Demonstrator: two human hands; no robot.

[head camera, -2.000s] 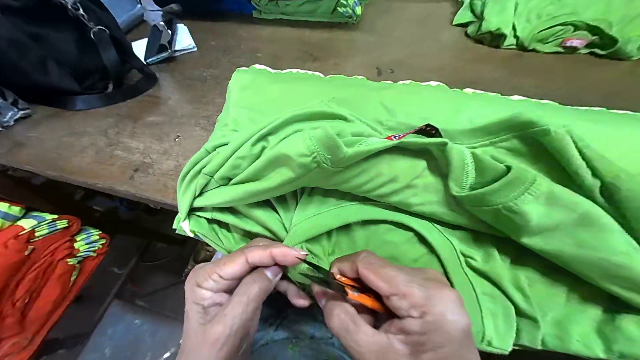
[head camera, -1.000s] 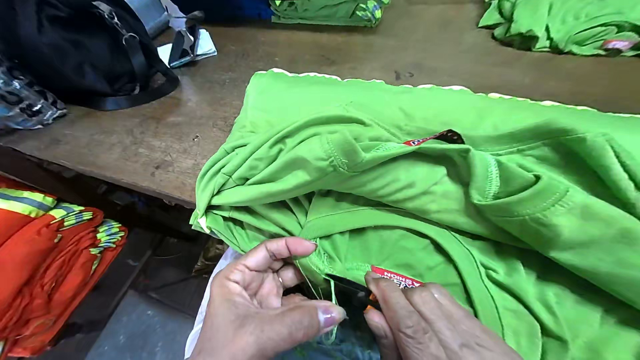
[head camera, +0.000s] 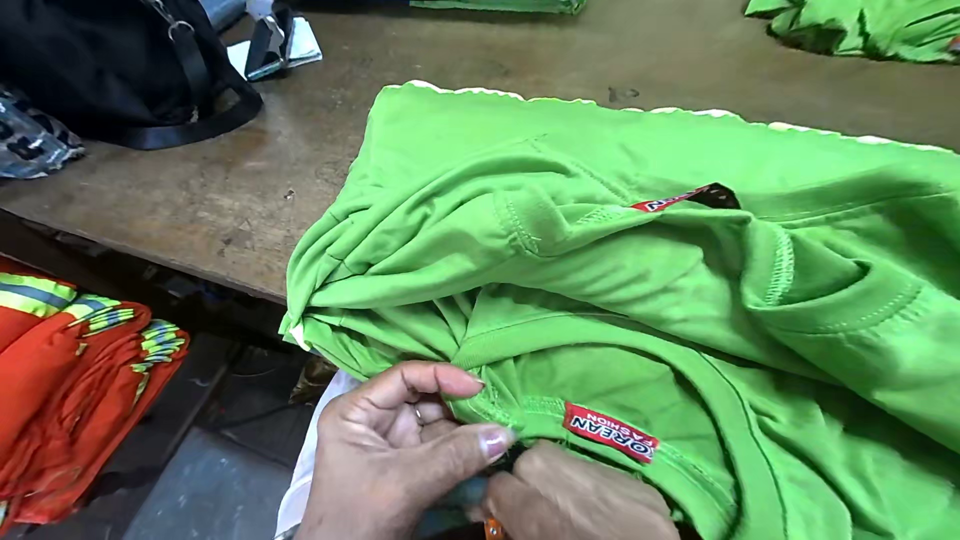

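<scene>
A green knit shirt (head camera: 622, 360) lies bunched over the table's front edge on other green fabric. A red woven label (head camera: 611, 433) bearing writing is sewn inside its neckline. Left of that label, my left hand (head camera: 412, 442), with a ring on one finger, is at the neckline seam, thumb and index finger apart at their tips; some cloth lies between them. My right hand (head camera: 577, 491) is curled just below the label. A bit of orange handle (head camera: 493, 528) shows under it, part of a small cutting tool whose blades are hidden.
The wooden table (head camera: 315, 150) holds a black bag (head camera: 112, 67) at the upper left, with a dark object (head camera: 270, 41) on white paper beside it. More green garments (head camera: 862, 30) lie at the upper right. Orange garments with reflective strips (head camera: 67, 405) are stacked at the lower left.
The red neckline label, partly covered a second ago, now shows whole. My right hand has moved lower, and the tool's dark blades, seen before, are out of sight. Thread strands seen by my left hand no longer show clearly.
</scene>
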